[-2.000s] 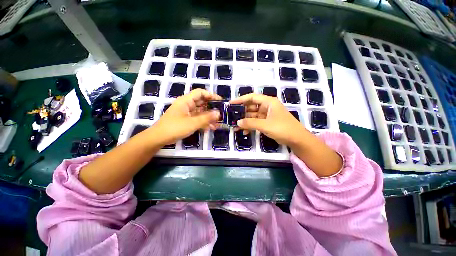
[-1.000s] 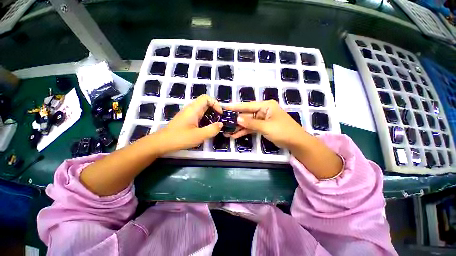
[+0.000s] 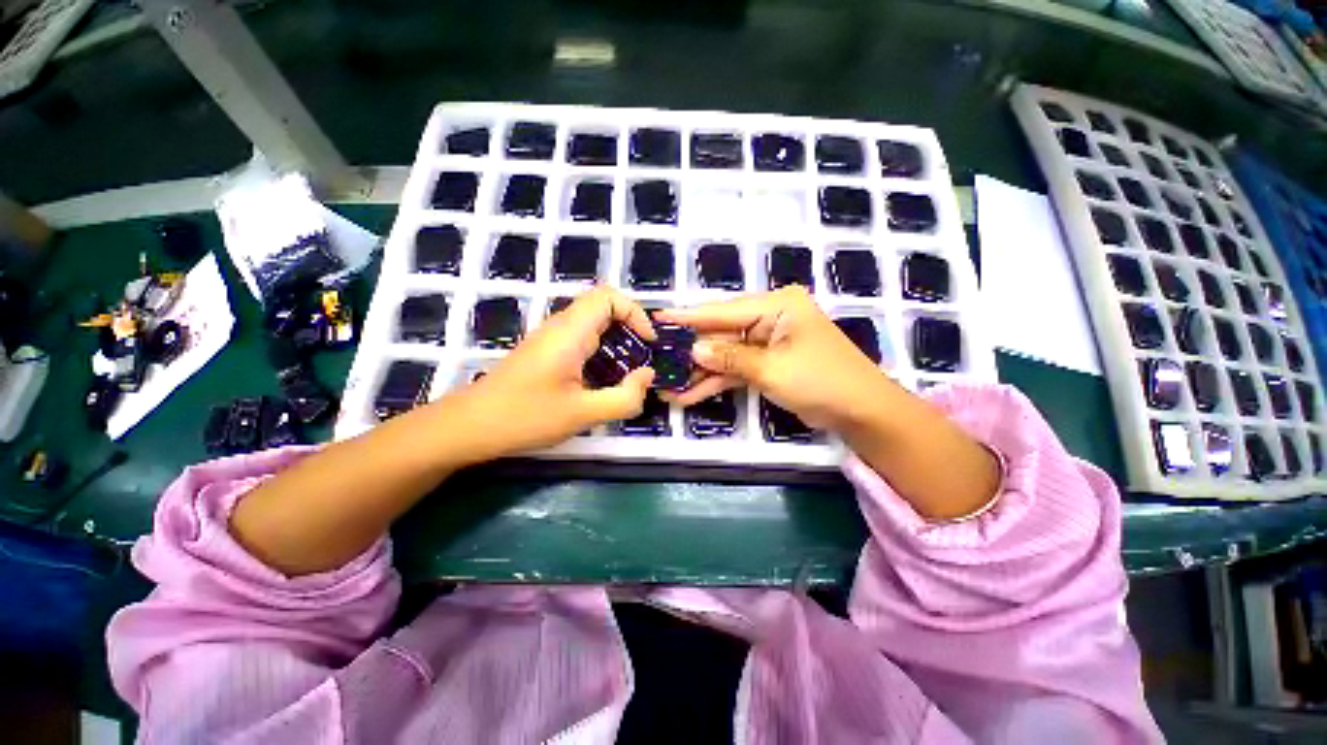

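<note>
My left hand (image 3: 571, 376) grips a black rounded-square watch unit (image 3: 617, 354), tilted, between thumb and fingers. My right hand (image 3: 760, 349) grips a second black watch unit (image 3: 672, 358) close beside it. Both units are over the front middle of the white foam tray (image 3: 691, 464), and no lit display shows on them. The tray has rows of square pockets with black units. Two pockets side by side in the second row, such as this empty pocket (image 3: 771, 216), hold no unit. My hands and forearms hide some front pockets.
A second tray (image 3: 1080, 277) stands angled at right, with a blue tray (image 3: 1281, 218) beyond. A white paper sheet (image 3: 1022, 277) lies between the trays. At left are a clear plastic bag (image 3: 277, 233), loose black parts (image 3: 259, 424) and small parts on white paper (image 3: 201, 332). A metal upright (image 3: 250, 90) stands behind.
Both hands still hold the two units over the tray. The left unit has gone from nearly upright to tilted, and the right unit has turned and moved slightly.
</note>
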